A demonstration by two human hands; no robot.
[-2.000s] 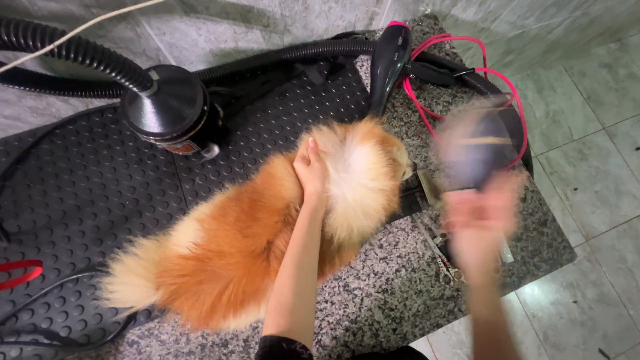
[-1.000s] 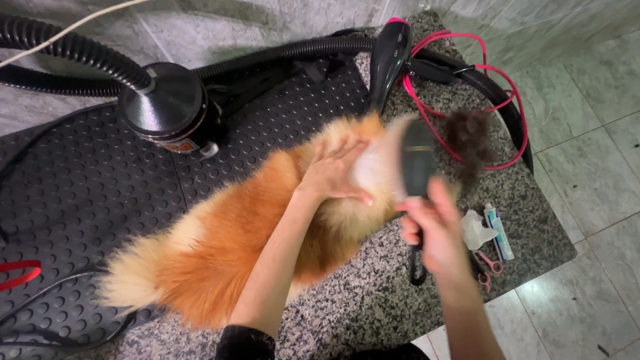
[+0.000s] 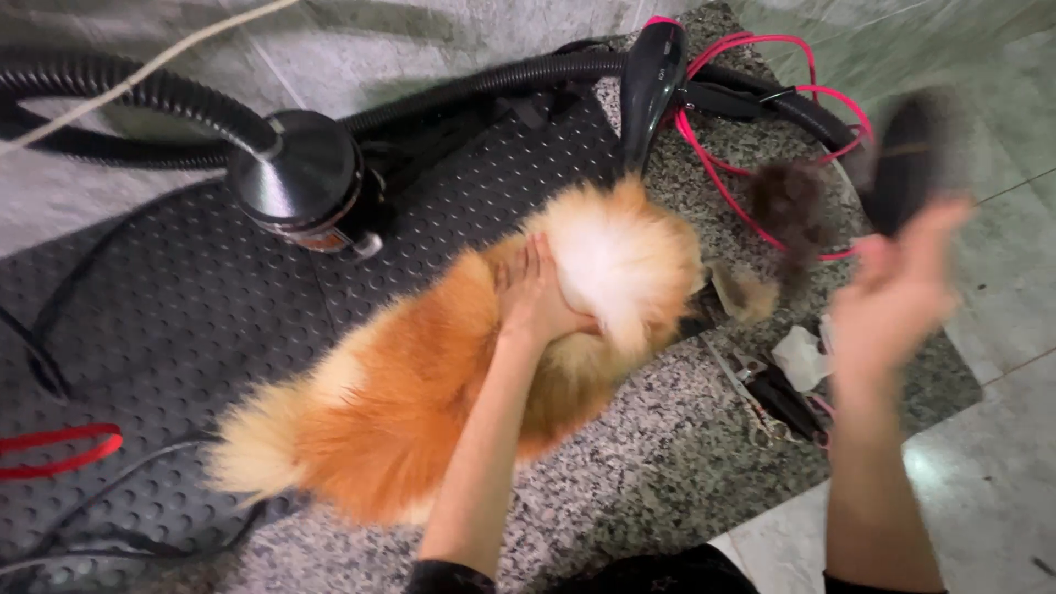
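An orange and cream long-haired dog (image 3: 396,371) lies on the black studded rubber mat (image 3: 247,330) and the granite counter (image 3: 660,445), its tail at the lower left. My left hand (image 3: 540,289) rests on its back behind the pale ruff, fingers spread in the fur. Away to the right, past the dog's head, my right hand (image 3: 899,280) grips a dark grooming brush (image 3: 907,165), blurred by motion. The brush's bristle side is hidden from view, and the dog's face cannot be made out.
A black hair dryer (image 3: 652,91) with a pink cord (image 3: 718,165) lies behind the dog's head. A black dryer canister (image 3: 293,181) with a ribbed hose stands on the mat. Scissors (image 3: 767,421), a crumpled white tissue (image 3: 800,359) and dark loose hair (image 3: 788,206) lie at the right.
My right hand, with the brush, was over the dog's neck one second ago and is now off to the right of it. My left hand remains on the dog, its fingers more spread than two seconds ago.
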